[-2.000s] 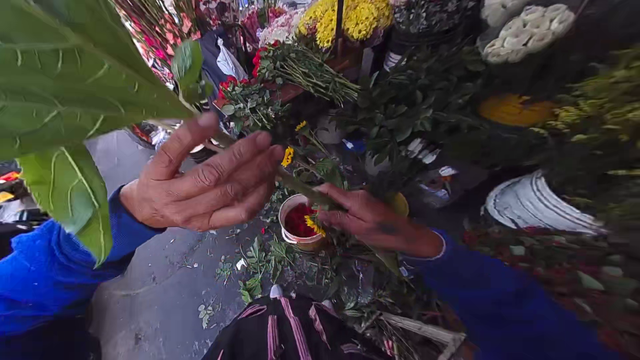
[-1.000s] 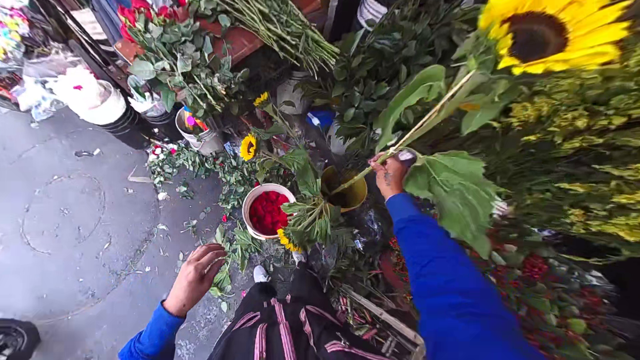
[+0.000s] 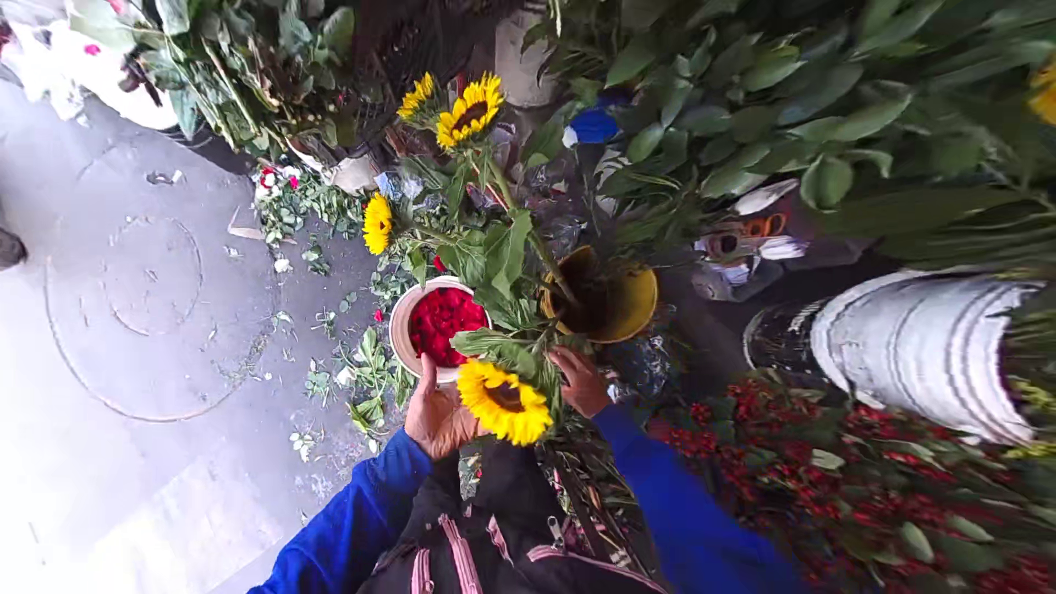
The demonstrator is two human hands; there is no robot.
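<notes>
A sunflower (image 3: 503,399) faces up between my hands. My left hand (image 3: 441,417) is spread beside its petals, palm turned up, partly behind the bloom. My right hand (image 3: 581,381) is at the leafy stems of the sunflower, by the rim of a yellow bucket (image 3: 639,304); its fingertips are partly hidden, so its grip is unclear. Other sunflowers (image 3: 470,111) with green leaves lean out of the yellow bucket. Beside it, left of the stems, stands a white bucket (image 3: 402,330) of red petals (image 3: 445,322).
Cut leaves (image 3: 371,363) litter the grey floor (image 3: 181,313) at left. Red-berried branches (image 3: 759,445) and a white ribbed container (image 3: 916,355) are at right. Dense green foliage (image 3: 742,91) fills the upper right, and leafy stems (image 3: 272,74) the upper left.
My right hand has come down from the upper right to the stems by the yellow bucket. The long sunflower it held up is no longer raised there. My left hand has moved right, to the bloom.
</notes>
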